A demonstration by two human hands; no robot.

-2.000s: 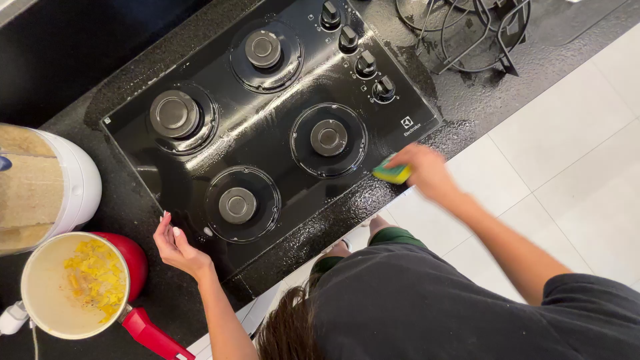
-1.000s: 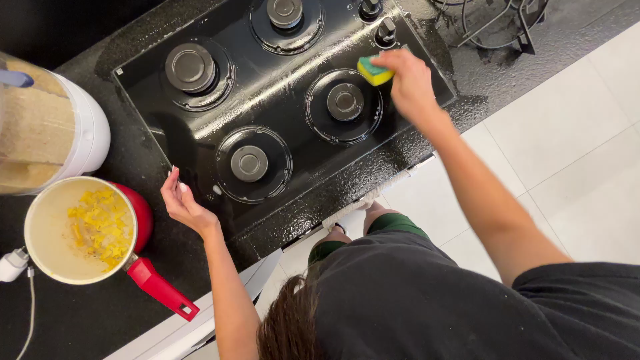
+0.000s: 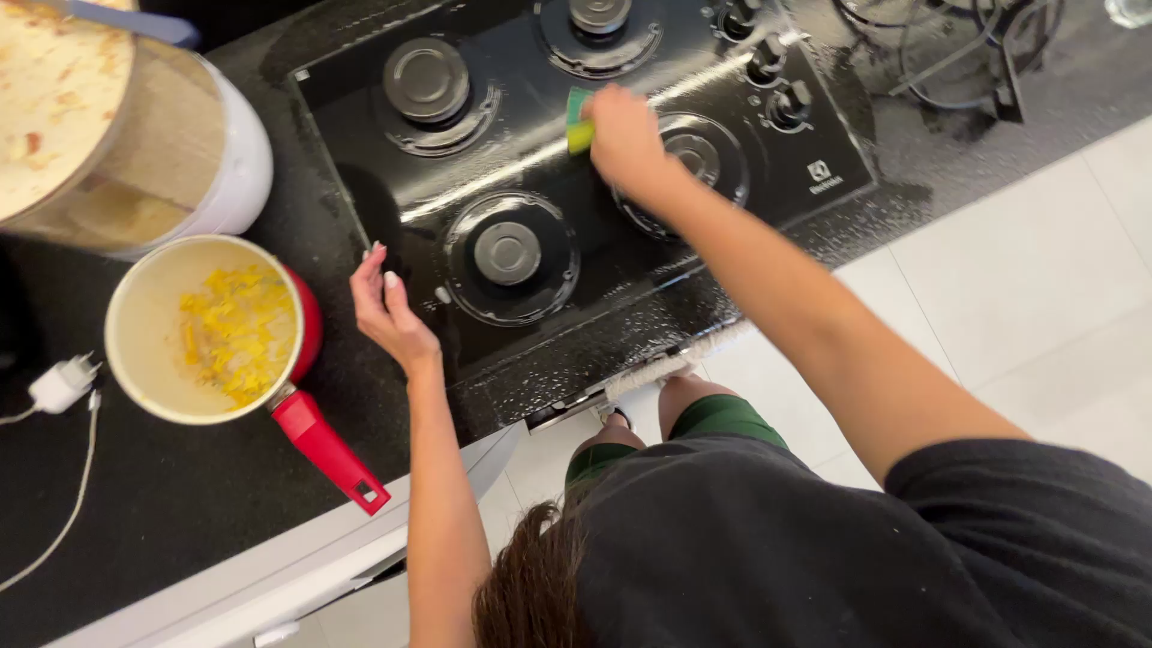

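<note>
My right hand (image 3: 623, 139) is closed around a green and yellow sponge (image 3: 579, 121), which touches the wet black glass cooktop (image 3: 360, 175) between the burners. Beneath my right wrist lies the front right burner (image 3: 697, 160), partly hidden. My left hand (image 3: 387, 310) holds nothing; its fingers are apart and slightly bent at the cooktop's left edge, beside the front left burner (image 3: 507, 254). The rear left burner (image 3: 427, 79) and rear right burner (image 3: 599, 13) are uncovered. Black control knobs (image 3: 788, 105) line the right side of the glass.
A red saucepan (image 3: 130, 351) with yellow food bits stands on the dark countertop (image 3: 225, 504), its handle toward the front. Behind it is a large clear and white container (image 3: 243, 162). A white plug adapter (image 3: 61, 385) with a cable lies at left, metal pan supports (image 3: 1008, 81) at upper right.
My right hand has moved the sponge from near the front right edge, past the knobs, to the middle of the glass. My left hand stays by the left edge. The view is nearer now.
</note>
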